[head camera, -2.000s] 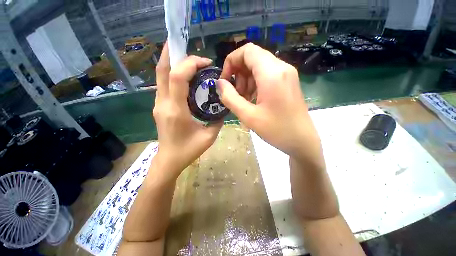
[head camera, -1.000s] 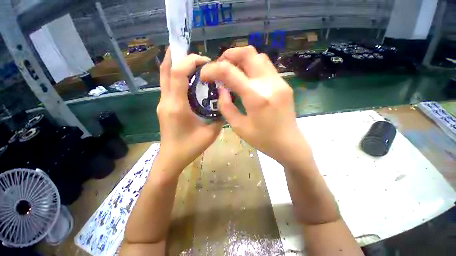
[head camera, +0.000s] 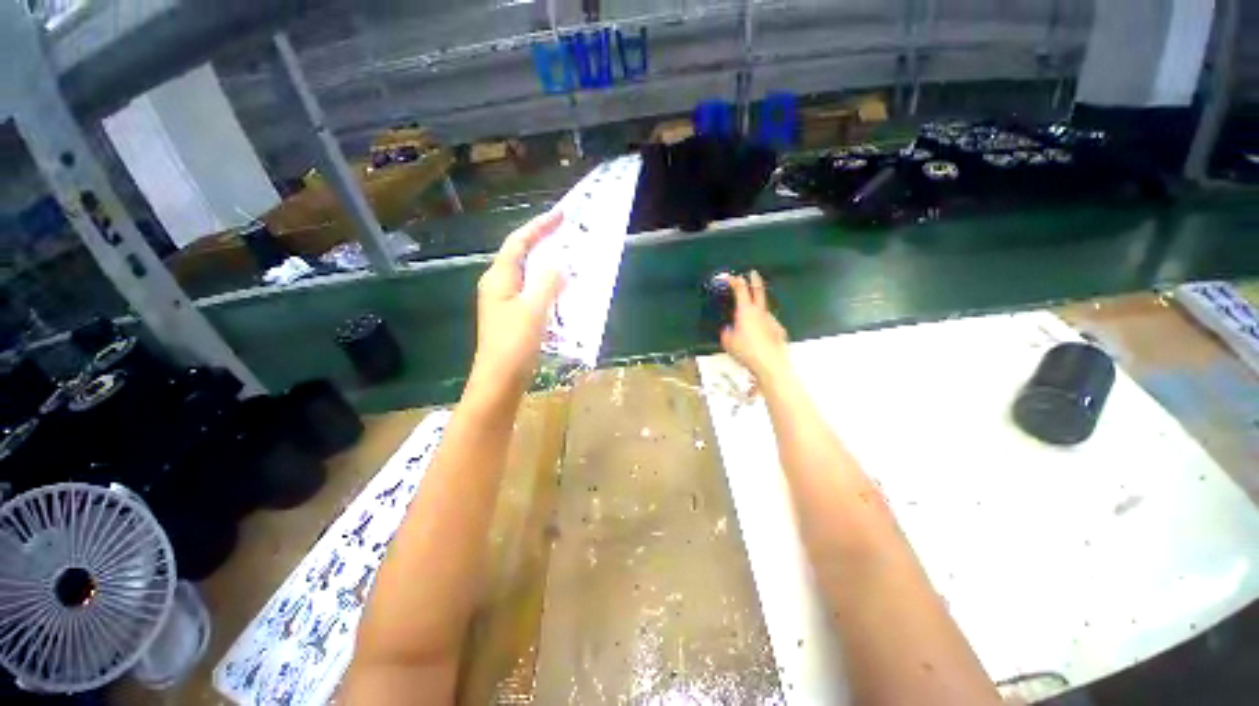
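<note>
My left hand (head camera: 514, 310) holds a white sticker strip (head camera: 597, 255) with rows of small dark marks, tilted above the bench's back edge. My right hand (head camera: 753, 326) reaches out over the green conveyor belt (head camera: 856, 265), its fingers around a small black cylindrical housing (head camera: 715, 304). The fingers partly cover the housing. Whether its base rests on the belt cannot be told.
Another black housing (head camera: 1065, 393) lies on the white board (head camera: 953, 483) at right. A sticker sheet (head camera: 338, 566) lies at left, near a small fan (head camera: 76, 586) and dark stocked housings (head camera: 262, 441). One housing (head camera: 367, 348) stands on the belt at left.
The hands have moved apart. The black housing has left my left hand and is at my right hand over the belt. The strip in my left hand has tilted and shows its marked face.
</note>
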